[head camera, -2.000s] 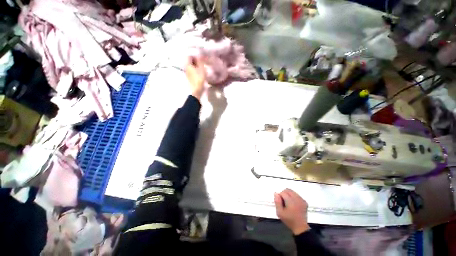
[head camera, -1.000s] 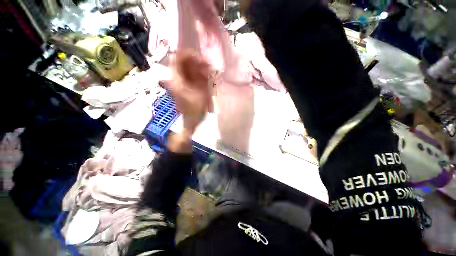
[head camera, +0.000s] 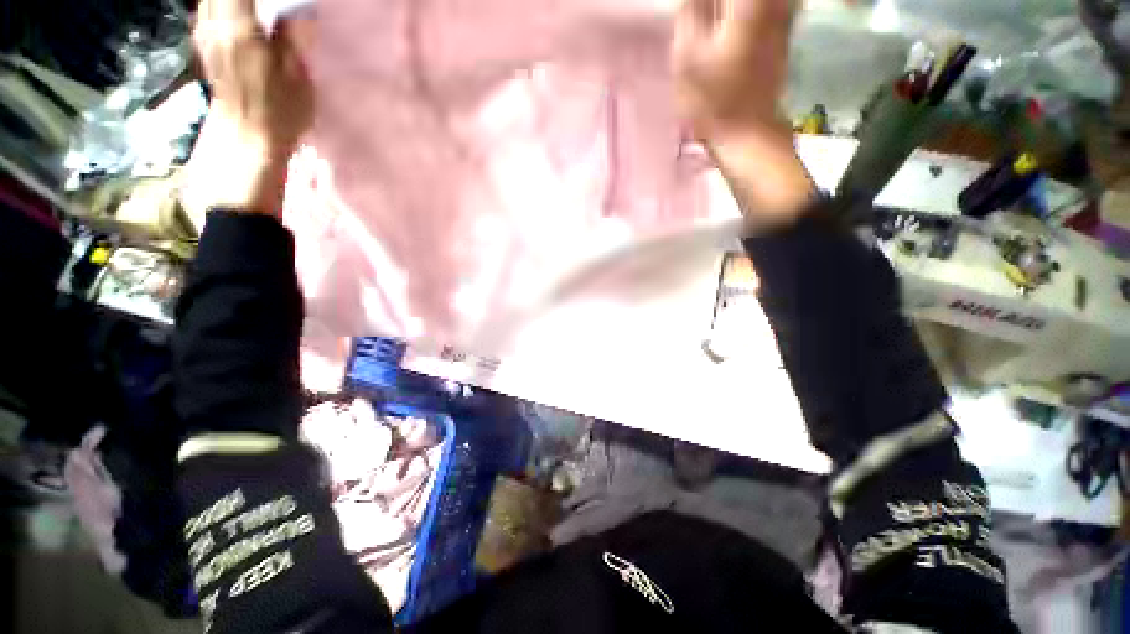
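A large pale pink garment body (head camera: 496, 161) is spread between my two hands above the left part of the white table, its top cut off by the picture's edge. My left hand (head camera: 254, 81) holds its left side near the top edge, slightly blurred. My right hand (head camera: 734, 68) holds its right side, also blurred and partly cut off at the top. The fingertips are hard to make out. The garment's lower part hangs over the table.
The cream-white sewing machine (head camera: 991, 310) stands at the right, beyond my right forearm. The white table's (head camera: 669, 384) front edge runs below the garment. A blue crate (head camera: 434, 520) with pinkish fabric (head camera: 372, 464) is at lower left. Black looped handles (head camera: 1097, 456) lie at far right.
Both hands have moved up and apart, with the pink garment now spread wide between them. My right hand, hidden a second ago, now shows. The view has shifted, showing more of the machine.
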